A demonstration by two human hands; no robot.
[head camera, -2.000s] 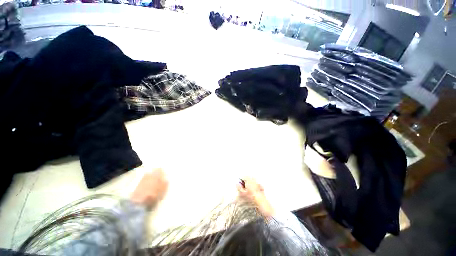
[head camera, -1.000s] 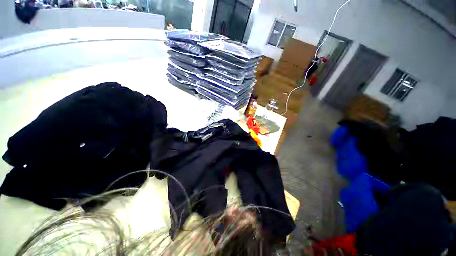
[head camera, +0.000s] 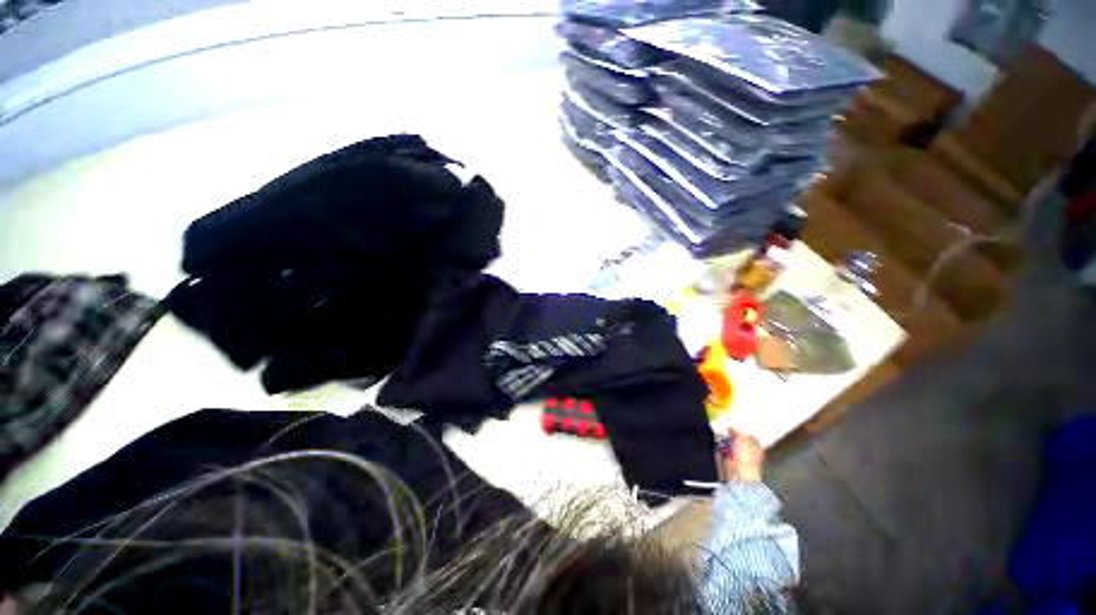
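My right hand [head camera: 745, 459], in a pale blue sleeve, is at the table's right edge, beside the lower end of a dark coat [head camera: 659, 415]. Its fingers are bent; whether they hold anything is too small to tell. The coat lies bunched, with striped lining showing. A black jacket [head camera: 301, 463] spreads across the near side, partly behind loose hair. Plaid lining [head camera: 66, 348] shows at the far left. A small skin-coloured patch in the bottom left corner may be my left hand [head camera: 10, 607], almost wholly cut off.
A heap of folded black garments [head camera: 349, 240] lies beyond the jacket. A red-and-black checked item [head camera: 573, 418] is beside the coat. Red [head camera: 742, 327] and orange [head camera: 718, 382] items lie at the table's end. Bagged grey garments [head camera: 721, 120] are stacked behind. Brown boxes [head camera: 1010, 132] stand right.
The view has swung right, then partly back and down. The coat now lies more bunched, with the red checked item visible beside it. My right hand has moved to the table's right edge.
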